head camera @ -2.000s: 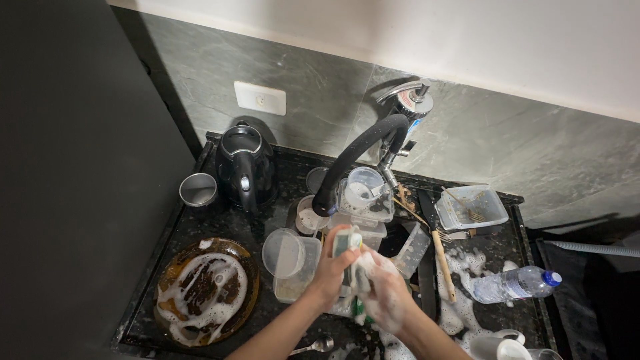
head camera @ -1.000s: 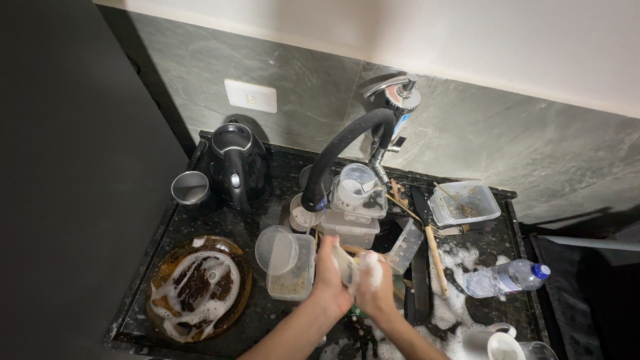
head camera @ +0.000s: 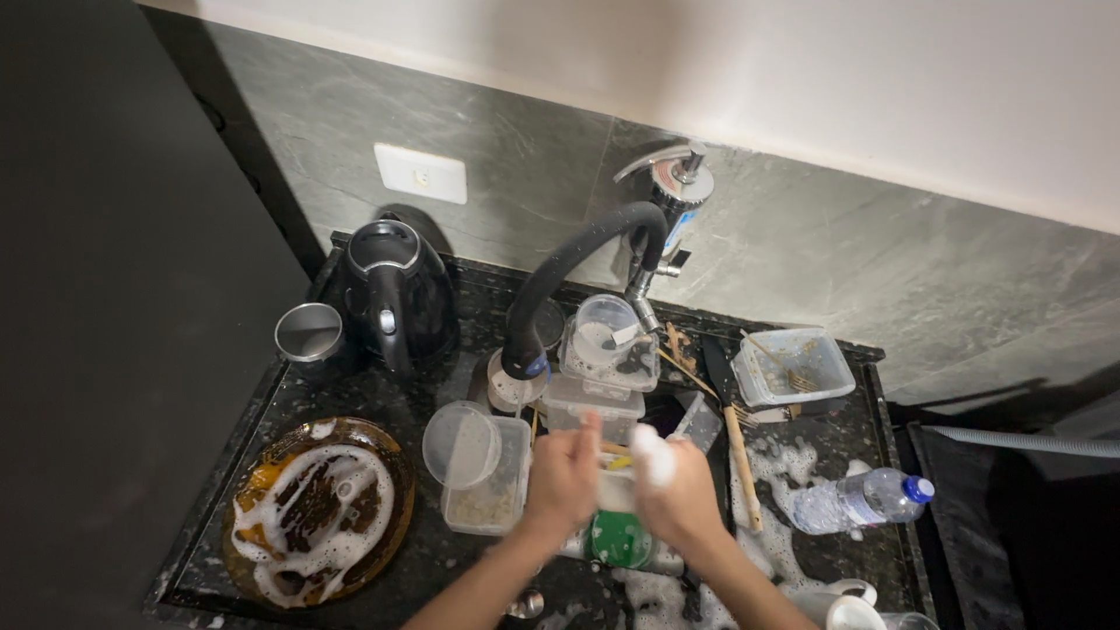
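Observation:
Near the bottom centre, over the sink, my left hand (head camera: pixel 564 479) and my right hand (head camera: pixel 675 492) are side by side with fingers curled and thumbs up. A pale, blurred item (head camera: pixel 616 490) spans the gap between them, gripped from both sides; its kind is unclear. White foam covers the right thumb area. Below the hands shows a green object (head camera: pixel 621 538). Beyond them are stacked clear plastic containers (head camera: pixel 595 404), with a round clear tub (head camera: pixel 604 328) on top. The black faucet spout (head camera: pixel 569 258) arches to their left, its head above a small round container (head camera: pixel 516 389).
A soapy amber glass plate (head camera: pixel 398 516) lies left, below a black electric kettle (head camera: pixel 420 306) and metal cup (head camera: pixel 309 332). Clear containers (head camera: pixel 486 516) flank the left hand. Rightward are a wooden-handled utensil (head camera: pixel 742 464), a plastic tub with a fork (head camera: pixel 838 372), a water bottle (head camera: pixel 853 503) and white mugs (head camera: pixel 853 612).
Both hands were closer together before, and now stand slightly apart. The green-and-white sponge seen at the left hand two seconds ago is not recognizable there now.

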